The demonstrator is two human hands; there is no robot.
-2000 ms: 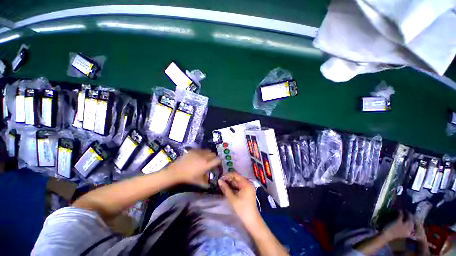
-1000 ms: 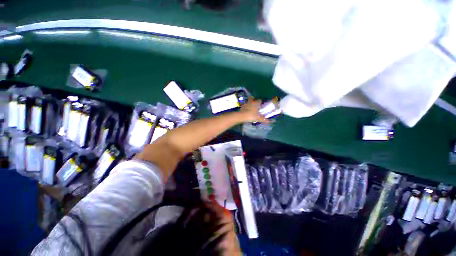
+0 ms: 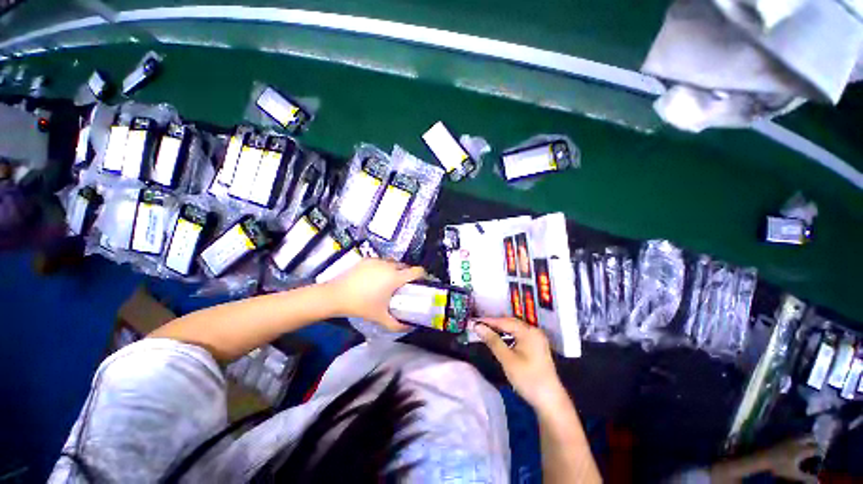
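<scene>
My left hand (image 3: 371,291) holds a battery pack (image 3: 421,304), white with a yellow strip and a green circuit board at its right end. My right hand (image 3: 520,352) pinches a small dark test lead plug (image 3: 505,337) at the board end; whether it is plugged in I cannot tell. The white battery tester (image 3: 490,233) stands just beyond my hands, tilted, with glowing red-orange displays and green lights.
Bagged packs (image 3: 388,206) lie in rows left of the tester. Stacked bagged packs (image 3: 653,288) stand right of it. Loose packs (image 3: 532,161) lie on the green conveyor belt (image 3: 360,113). White cloth (image 3: 748,61) hangs opposite. Another person's hand (image 3: 790,458) is at lower right.
My left hand has come back from the belt with a battery pack. Both hands are now together at its board end. The view has shifted, and the white cloth is farther away.
</scene>
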